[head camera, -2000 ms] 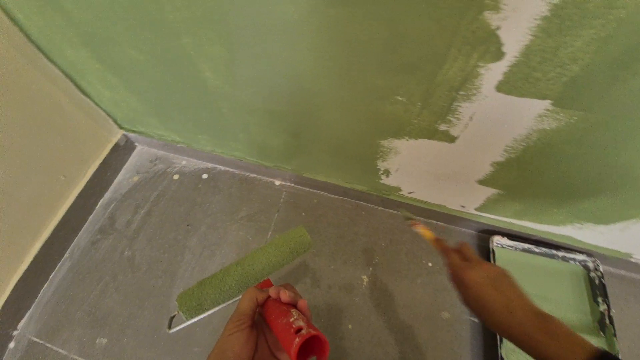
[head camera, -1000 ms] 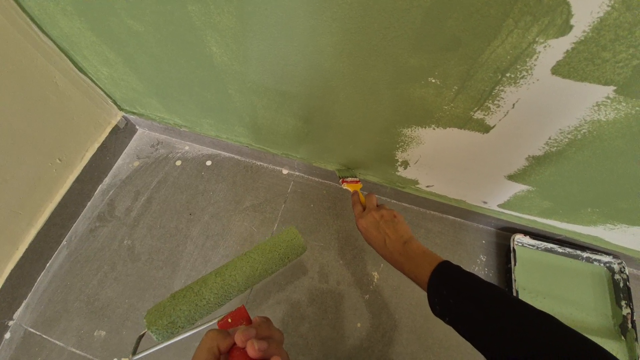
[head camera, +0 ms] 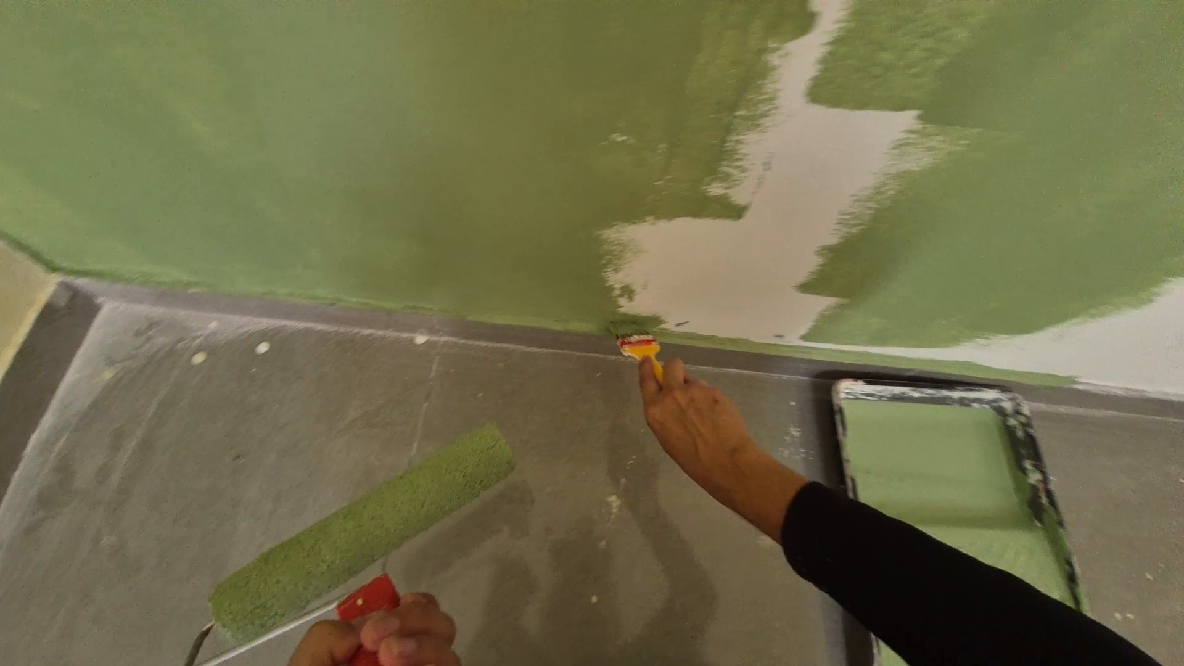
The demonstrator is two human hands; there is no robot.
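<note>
My right hand [head camera: 698, 421] is closed around the yellow handle of a small paintbrush [head camera: 640, 347]. The brush's bristles touch the bottom of the green-painted wall [head camera: 462, 166], just above the grey baseboard, by the left end of an unpainted white patch [head camera: 731, 268]. At the bottom of the view my left hand [head camera: 393, 634] grips the red handle of a paint roller [head camera: 365, 532]. Its green, paint-coated sleeve is held above the floor, tilted up to the right. Part of the roller's handle is hidden by my fingers.
A black paint tray [head camera: 1036, 462] with light green paint lies on the grey floor [head camera: 546, 555] at the right, partly behind my right sleeve. The grey baseboard [head camera: 518, 335] runs along the wall to a corner at the left. A few pale spots dot the floor.
The brush, away from the wall two seconds ago, came to the wall's foot and has since moved right along it, to the white patch. My left hand still holds the roller.
</note>
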